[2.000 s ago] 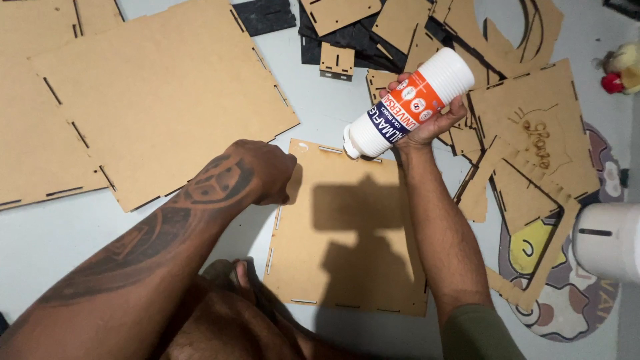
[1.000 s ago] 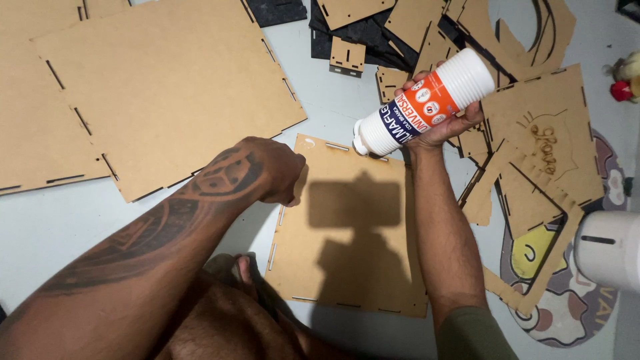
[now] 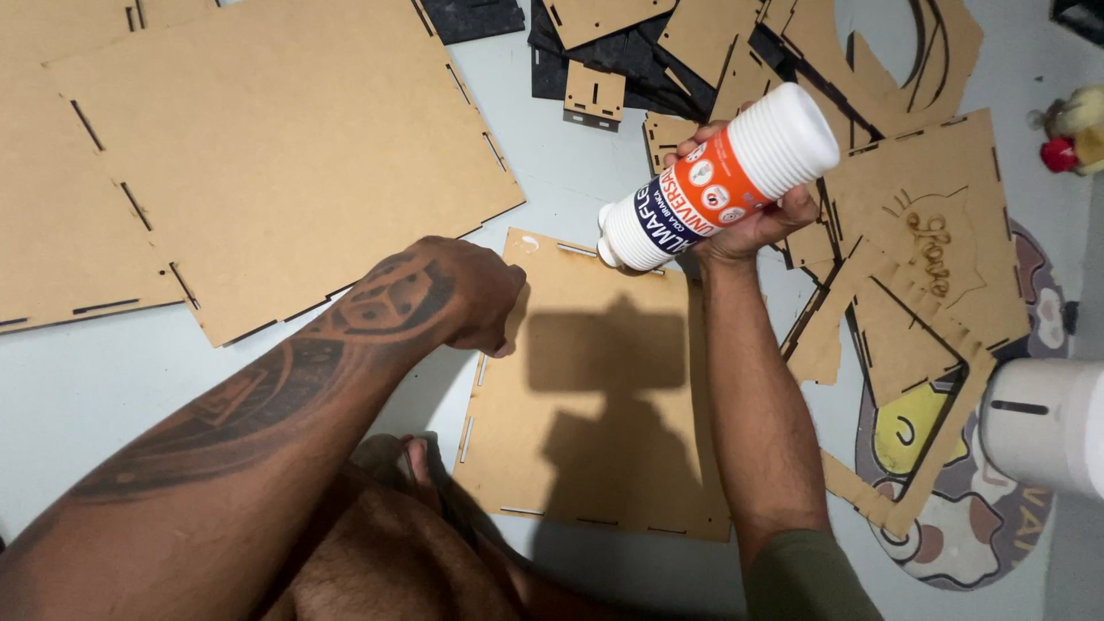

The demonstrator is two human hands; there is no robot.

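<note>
My right hand (image 3: 759,226) is wrapped around a white bottle of Almaflex glue (image 3: 716,177), tilted with its nozzle end down by the top edge of a slotted MDF panel (image 3: 604,431). Whether the nozzle touches the panel is unclear. A small white smear of glue (image 3: 525,245) lies at the panel's top left corner. My left hand (image 3: 474,293) rests at the panel's left edge, knuckles up and fingers curled; its fingertips are mostly hidden, so what it grips cannot be told.
Large slotted MDF panels (image 3: 285,155) lie at the left. Black sheets (image 3: 474,17) and a small MDF box piece (image 3: 595,90) are at the top. Cut MDF pieces (image 3: 931,233) pile up at the right over a patterned mat (image 3: 949,535), beside a white cylindrical object (image 3: 1044,423).
</note>
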